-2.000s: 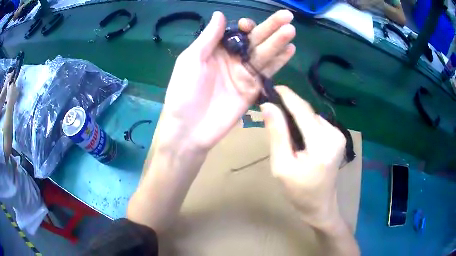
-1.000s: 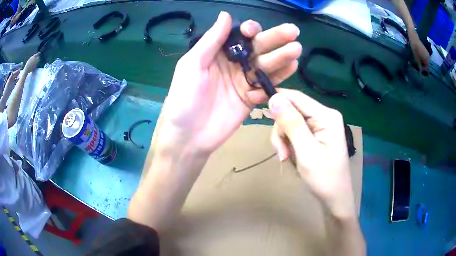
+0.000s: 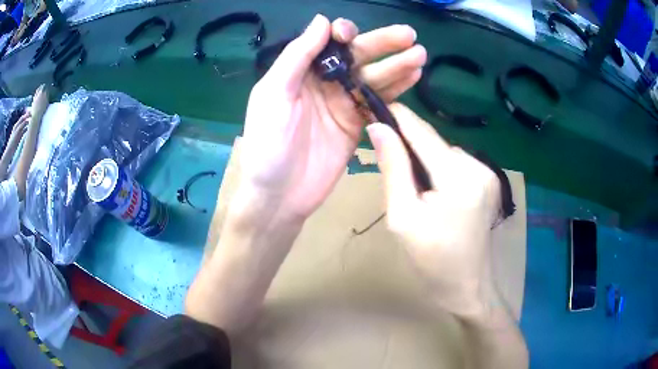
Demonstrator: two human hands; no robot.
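Note:
My left hand (image 3: pixel 288 137), palm up, holds the dark headband end (image 3: pixel 333 63), which bears small light marks, between thumb and fingers. My right hand (image 3: pixel 440 209) grips the black band (image 3: pixel 404 140) that runs down from that end. A curved dark part (image 3: pixel 505 193) of it shows past my right hand's far side. A thin brownish wire (image 3: pixel 369 225) hangs left of my right hand over the cardboard sheet (image 3: pixel 317 288). My right fingertips are partly hidden against the band.
Several headband assemblies (image 3: pixel 530 95) lie on the green conveyor belt (image 3: pixel 346 144) beyond. A drinks can (image 3: pixel 124 196), a thin black arc (image 3: pixel 189 190) and a clear plastic bag (image 3: pixel 101 137) are left. A smartphone (image 3: pixel 583 265) and a small blue object (image 3: pixel 615 300) are right. Another person's arm (image 3: pixel 27 137) is far left.
The belt's headbands have shifted left. My right hand slid down the band, then back up nearer my left hand. The wire shows less. The other person's arm at the right is gone.

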